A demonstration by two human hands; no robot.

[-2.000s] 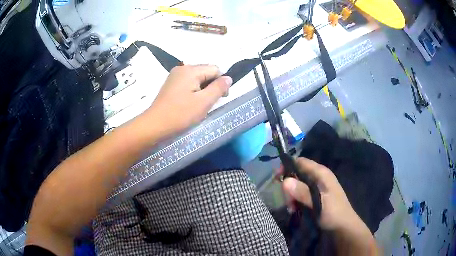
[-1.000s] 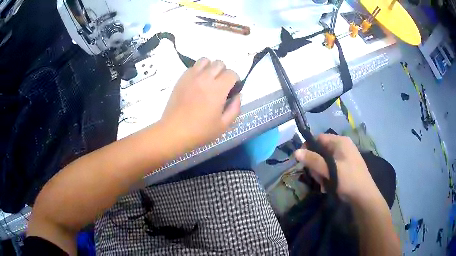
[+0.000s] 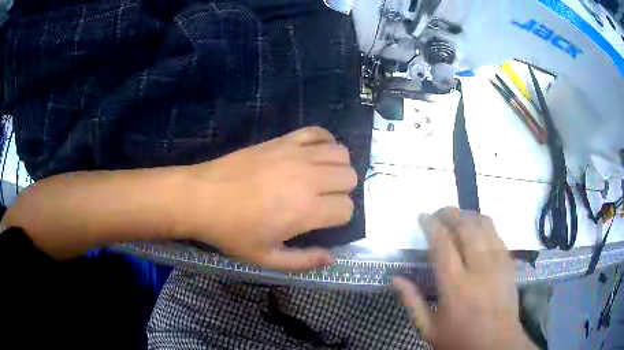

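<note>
The dark garment with a faint pale check (image 3: pixel 226 75) lies flat left of the needle area. My left hand (image 3: pixel 294 198) rests palm down on its right part, thumb spread near the front edge. My right hand (image 3: pixel 465 273) is blurred over the table's front edge, thumb apart from the fingers. A black tape strip (image 3: pixel 465 150) runs from the machine down to this hand's fingertips; no grip on it shows. A dark strip shows partly beneath the right hand. The black shears (image 3: pixel 557 171) lie on the table at the right, out of my hands.
The white sewing machine head (image 3: pixel 506 34) with blue lettering stands at the back. The brownish snips (image 3: pixel 523 113) and a yellow tool (image 3: pixel 516 81) lie left of the shears. An orange clip (image 3: pixel 606 212) is at the right. The ruler strip (image 3: pixel 328 273) runs along the front edge.
The view has swung left. The shears have left my right hand and lie on the table. My left hand has moved from the tape onto the garment; my right hand is now over the front edge.
</note>
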